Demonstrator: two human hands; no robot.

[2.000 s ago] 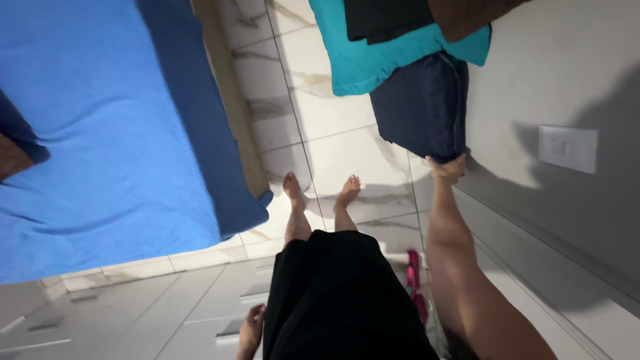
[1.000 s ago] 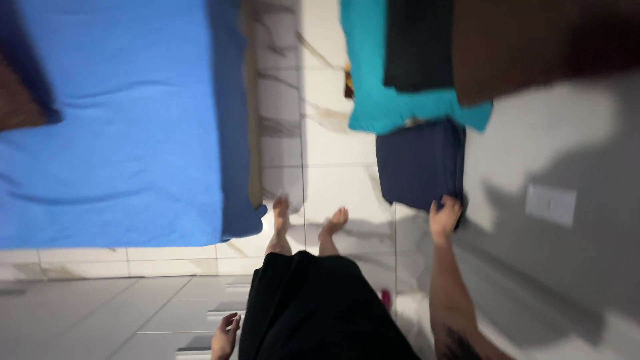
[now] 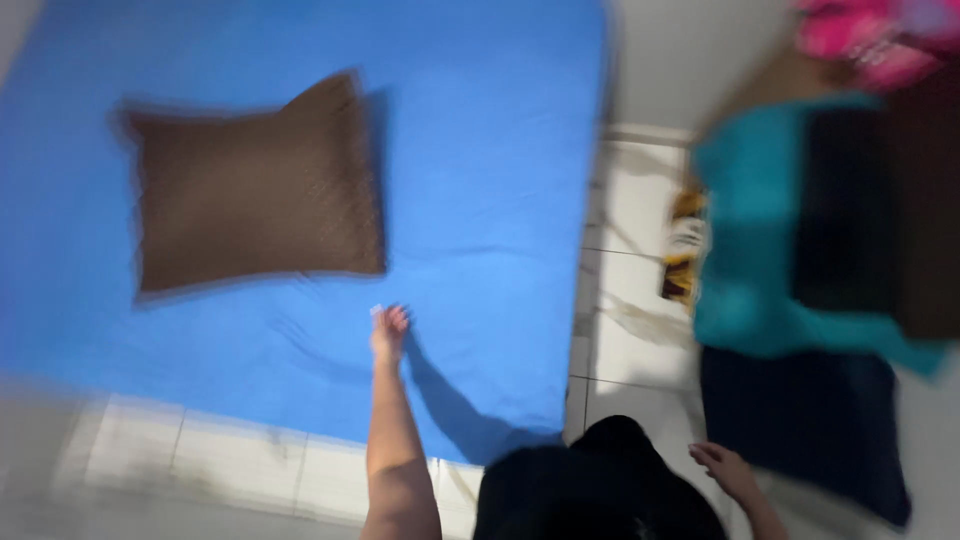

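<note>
My left hand (image 3: 389, 330) reaches over the blue bed sheet (image 3: 480, 225), its fingers partly curled and nothing visible in them. Just beyond it, up and to the left, lies a brown pillow (image 3: 259, 199) on the sheet. Low at the right, my right hand (image 3: 724, 469) hangs with fingers apart, near the lower left edge of a dark navy folded fabric item (image 3: 806, 420). It looks empty. Motion blurs the whole view, so whether either hand touches anything is hard to see.
A teal cloth or pillow (image 3: 750, 225) lies at the right under black fabric (image 3: 844, 217) and dark brown fabric (image 3: 930, 210). Bright pink items (image 3: 885, 37) are at the top right. A yellow and dark object (image 3: 681, 255) is beside the teal cloth, above the tiled floor (image 3: 637, 360).
My right hand has let go of the navy item and is now to its left. My left hand has risen from beside my body to over the bed. The view has swung left.
</note>
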